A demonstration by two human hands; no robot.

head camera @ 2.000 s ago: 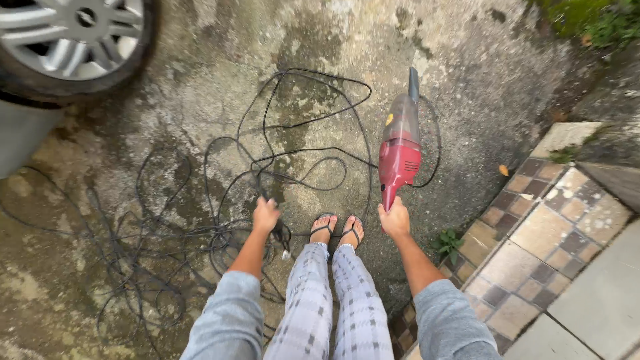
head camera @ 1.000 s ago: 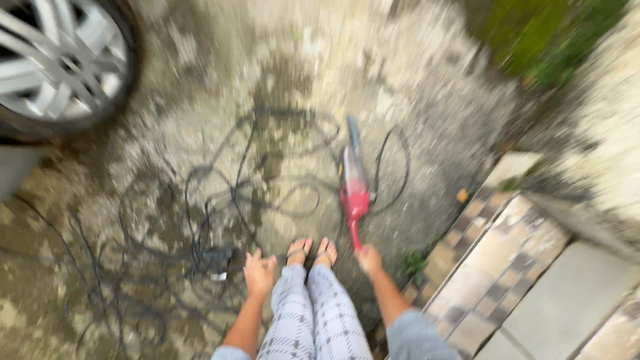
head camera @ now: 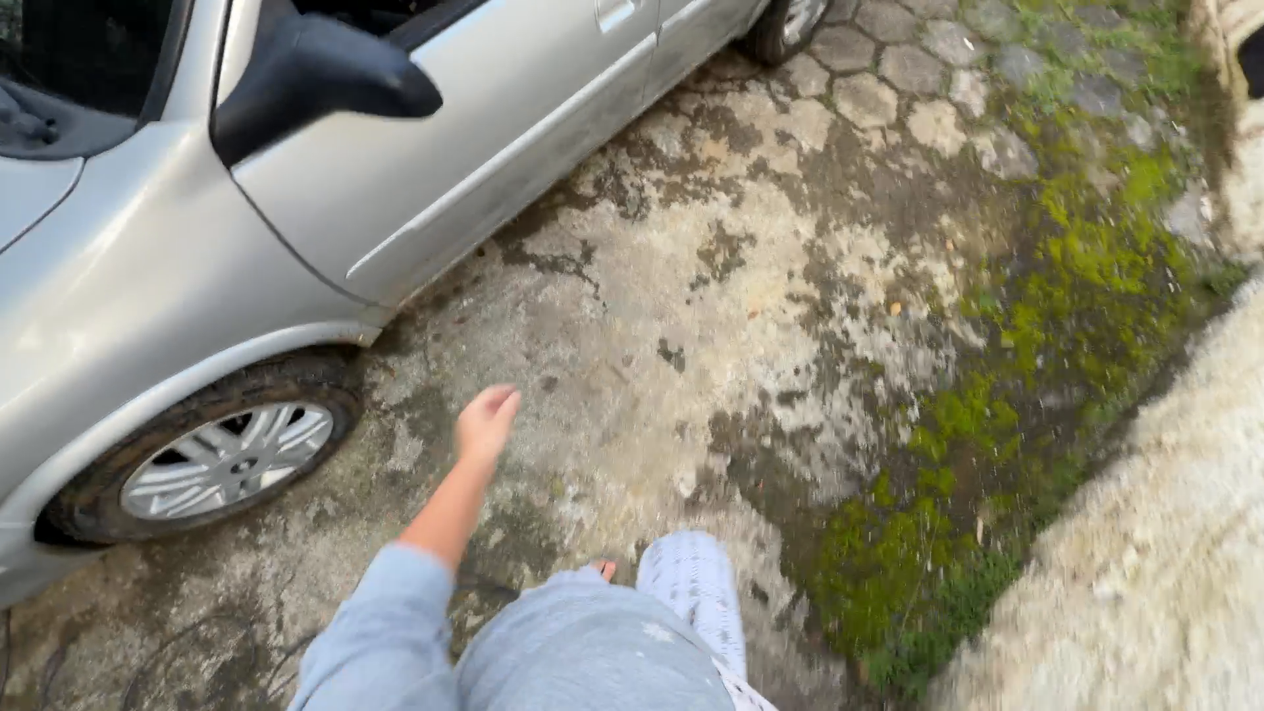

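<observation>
My left hand (head camera: pixel 487 423) is held out in front of me above the stained concrete (head camera: pixel 632 346), to the right of the car's front wheel (head camera: pixel 237 462). Nothing shows in it, and its fingers look loosely curled, though the hand is somewhat blurred. My right hand is out of the frame. The red handheld vacuum is not in view either. Part of a black cable (head camera: pixel 188 642) lies in loops on the ground at the lower left.
A silver car (head camera: pixel 474 128) with a black side mirror (head camera: pixel 331 84) fills the upper left. Hexagonal pavers (head camera: pixel 908 74) lie at the top. Moss (head camera: pixel 1066 286) runs along a rough pale wall (head camera: pixel 1165 513) on the right.
The view has swung strongly toward the car and the wall. My right hand, which held the red handheld vacuum by its handle, has left the frame with it. The feet now stand in a stride.
</observation>
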